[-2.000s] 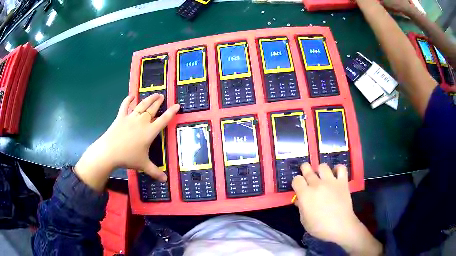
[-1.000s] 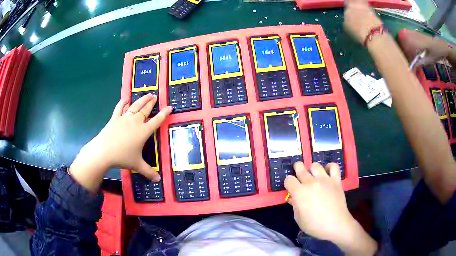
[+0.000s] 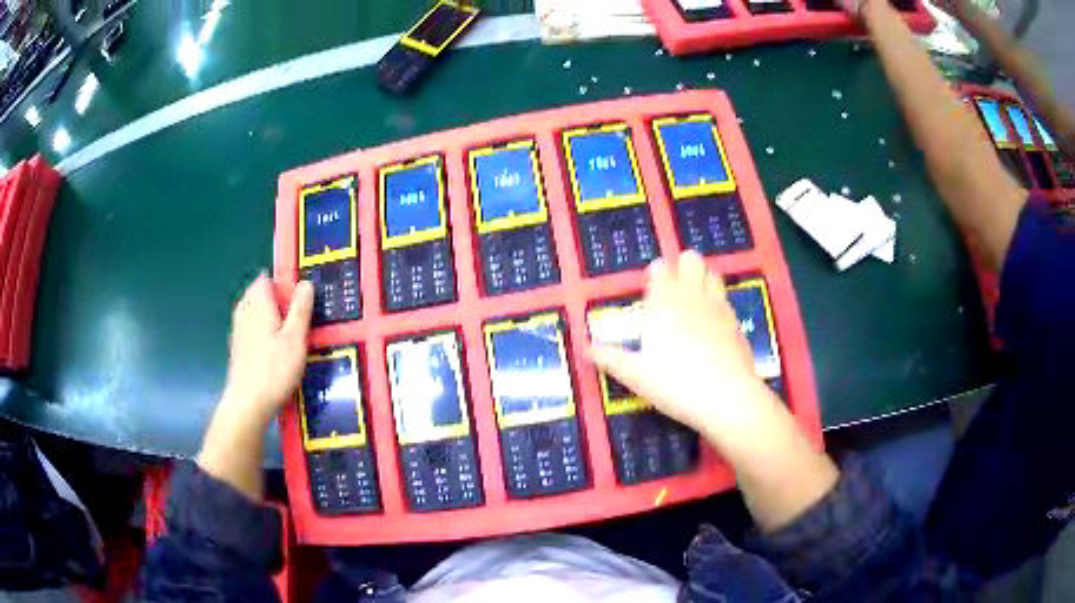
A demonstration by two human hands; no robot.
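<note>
A red foam tray (image 3: 531,300) lies on the green bench in front of me, with two rows of keypad phones in its pockets. The far-row phones (image 3: 506,183) show blue screens with white text. The near-row screens, such as this phone (image 3: 428,389), carry bright glare. My left hand (image 3: 269,348) is at the tray's left edge, thumb on the rim and fingers along the side. My right hand (image 3: 684,342) is over the right part of the near row, fingers spread, partly covering two phones. It holds nothing that I can see.
A loose phone (image 3: 429,45) lies beyond the tray. White batteries (image 3: 839,222) lie to the right. Another person's arm (image 3: 943,130) reaches in at right, near another red tray (image 3: 690,32) at the top. Stacked red trays (image 3: 24,259) stand at the far left.
The tray now sits farther from me and slightly left. My left hand has moved off the left phones to the tray's edge. My right hand has moved up from the near-row keypads.
</note>
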